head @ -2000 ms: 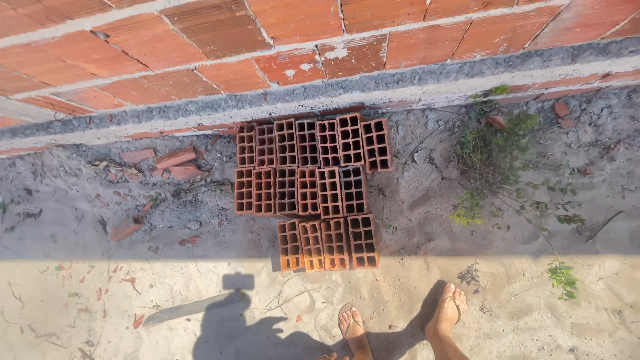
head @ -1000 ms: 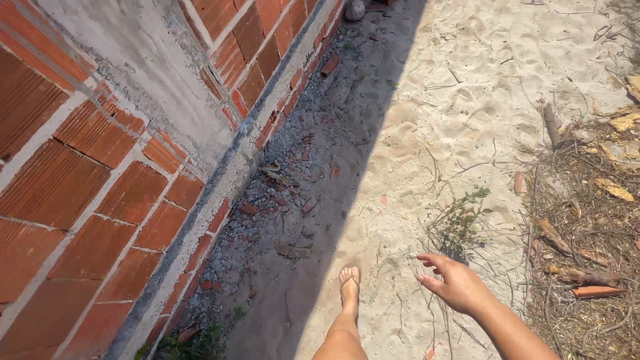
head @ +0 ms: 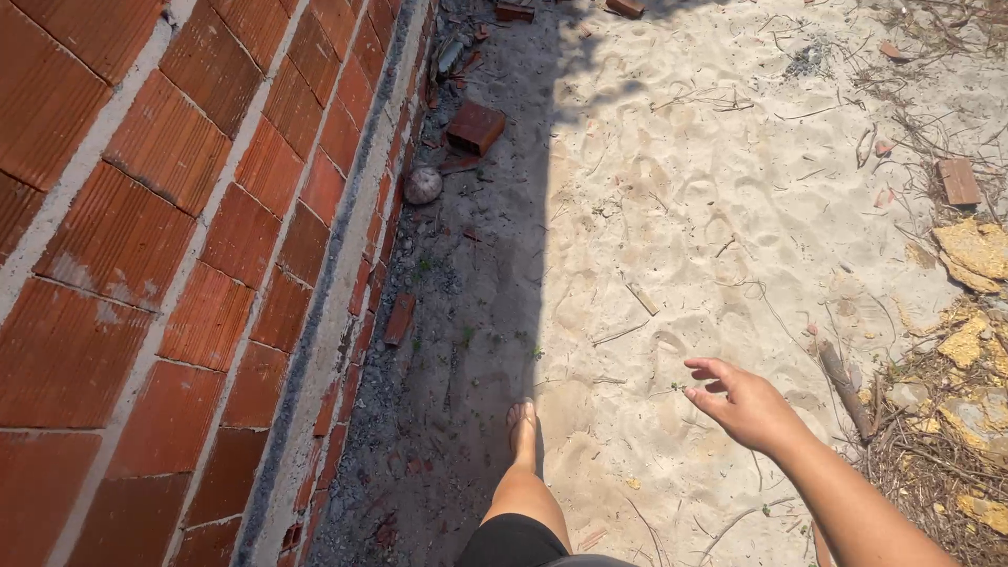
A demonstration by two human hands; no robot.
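Observation:
My right hand [head: 743, 405] hangs over the sunlit sand at the lower right, its fingers apart and slightly curled, with nothing in it. My left hand is out of the picture. Left of my right hand, one foot [head: 521, 425] in a flip-flop stands at the edge of the wall's shadow. Further ahead in the shade lie a red hollow clay brick [head: 476, 127], a round, dirty ball-like object [head: 423, 186] and a smaller piece of brick [head: 400, 319] near the wall's base.
A wall of red clay blocks [head: 236, 228] with a concrete ledge [head: 315, 331] runs along the left. Sticks and a short log [head: 845, 390] lie on the right, beside dry brush and yellowish rubble [head: 972, 248]. Another brick piece [head: 958, 181] lies at the right edge.
The view has moved far from the stack of hollow bricks seen two seconds ago to a stretch along the wall. My right hand, out of view then, is in the last two frames.

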